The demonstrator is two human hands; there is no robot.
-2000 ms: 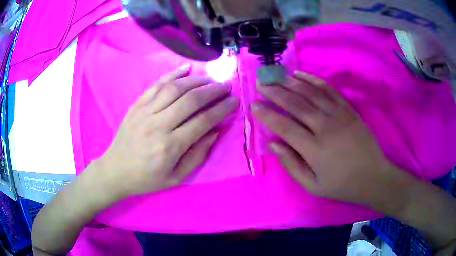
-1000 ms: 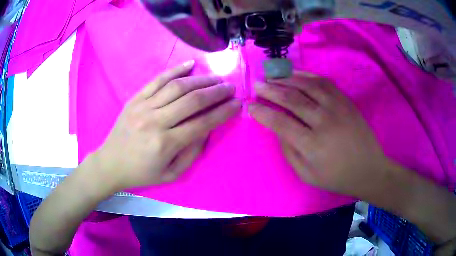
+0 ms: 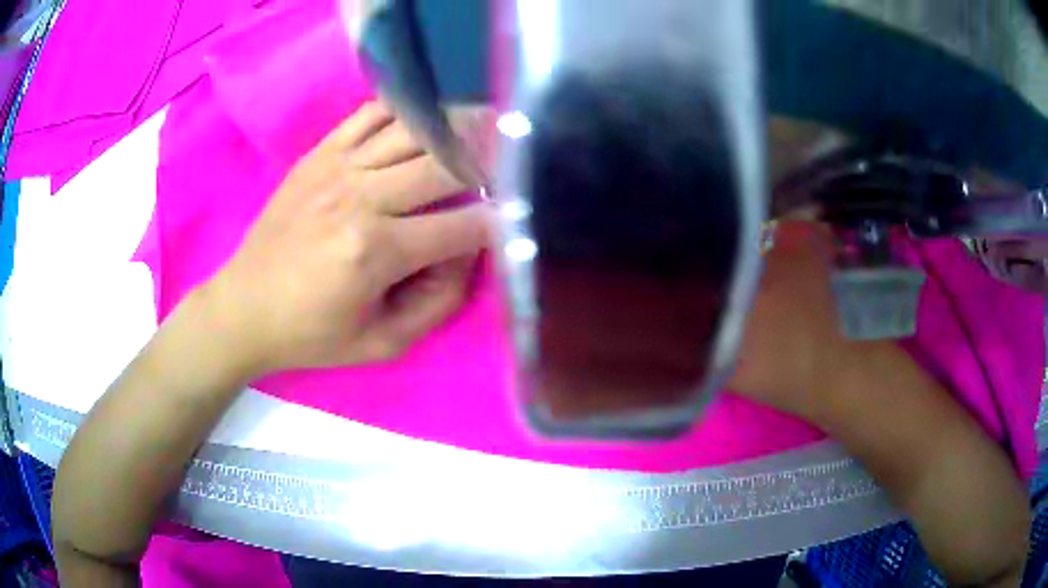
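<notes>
A bright pink garment panel (image 3: pixel 448 396) lies on the machine table. My left hand (image 3: pixel 345 247) rests palm down on its left part, fingers slightly apart and pointing right; some fingertips are hidden behind the machine head. My right hand (image 3: pixel 781 327) is mostly hidden behind a large shiny metal loop (image 3: pixel 529 345) close to the camera, so its fingers do not show. The sewing machine head (image 3: pixel 896 69) fills the top right, with a grey knob (image 3: pixel 879 301) over my right wrist. The needle and presser foot are hidden.
Flat pink cut pieces (image 3: pixel 86 86) lie at the upper left beside a white surface (image 3: pixel 86 287). A printed ruler strip (image 3: pixel 747 500) runs along the table's near edge. Blue plastic baskets (image 3: pixel 873 557) show at the lower right and lower left. More pink fabric (image 3: pixel 213 563) hangs below the edge.
The view has moved closer to the machine head, and the metal loop now covers the centre. The panel's near edge lies farther up, baring the ruler strip. The slit and seam lines are hidden.
</notes>
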